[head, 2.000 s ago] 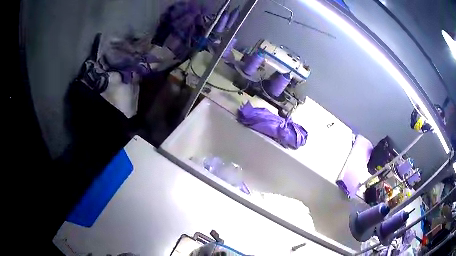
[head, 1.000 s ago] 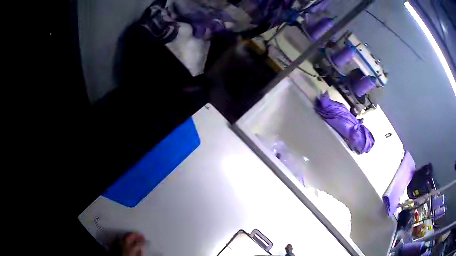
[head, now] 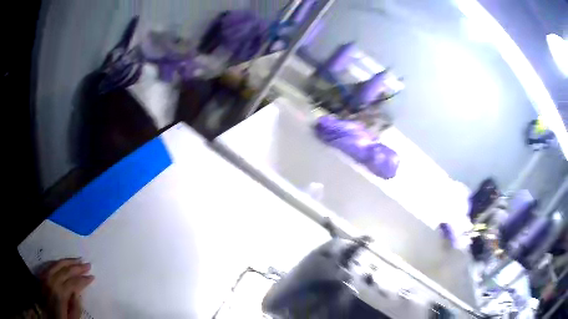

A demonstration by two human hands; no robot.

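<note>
My left hand (head: 67,283) is at the lower left, at the near left corner of the white table top (head: 152,240). Its fingers are bent, with gaps between them, and nothing shows in them. A flat blue patch (head: 115,187) lies along the left table edge. Part of the sewing machine (head: 246,299) shows at the bottom, cut off by the frame edge. A blurred dark grey shape (head: 317,280) covers much of it. It may be a sleeve, but I cannot tell. No right hand can be made out clearly.
A white trough (head: 367,196) runs behind the table, with a raised rim. Beyond it lies a purple cloth bundle (head: 358,146), near blurred thread cones (head: 339,59). A metal pole (head: 274,75) slants at the trough's far left corner. More cloth (head: 233,34) is heaped at the upper left.
The view has swung and is blurred. My left hand, absent at first and a dim blur one second ago, now shows more fully at the table corner. The grey shape has appeared over the machine.
</note>
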